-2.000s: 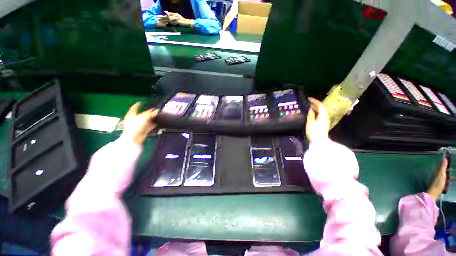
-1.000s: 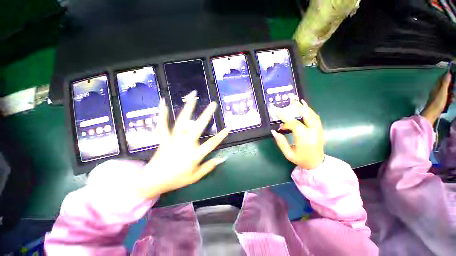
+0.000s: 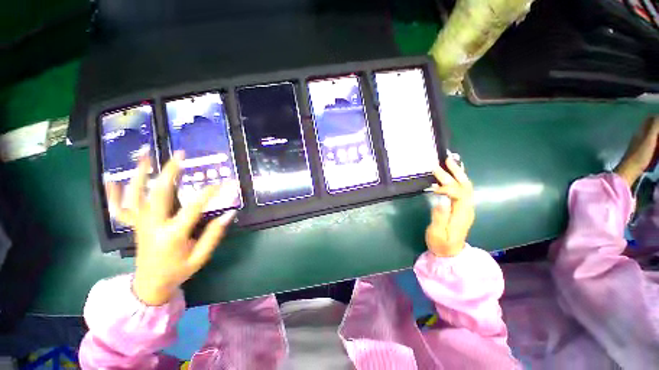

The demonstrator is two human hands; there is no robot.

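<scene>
A black phone tray [image 3: 271, 215] lies tilted on the green bench, with smartphones in its side-by-side recesses. The middle smartphone [image 3: 274, 144] has a black screen with small white text. The rightmost smartphone [image 3: 407, 123] shows plain white. The fourth smartphone [image 3: 342, 137] and the two at left show blue home screens. My left hand [image 3: 162, 224] is spread over the two left smartphones, fingers apart, partly hiding them. My right hand [image 3: 451, 206] is at the tray's lower right corner, by the white-screened phone. Whether its fingers touch the tray is unclear.
A dark flat slab [image 3: 238, 36] lies behind the tray. A yellowish wrapped post [image 3: 480, 36] stands behind right. A black tray stack [image 3: 563, 65] is at far right. A white strip [image 3: 25, 139] lies at left. Another person's pink sleeve and hand [image 3: 639, 155] are at the right edge.
The raised tray is now down on the bench. My left hand has moved left from the middle phones; my right hand has moved slightly right. The rightmost screen turned from home screen to white.
</scene>
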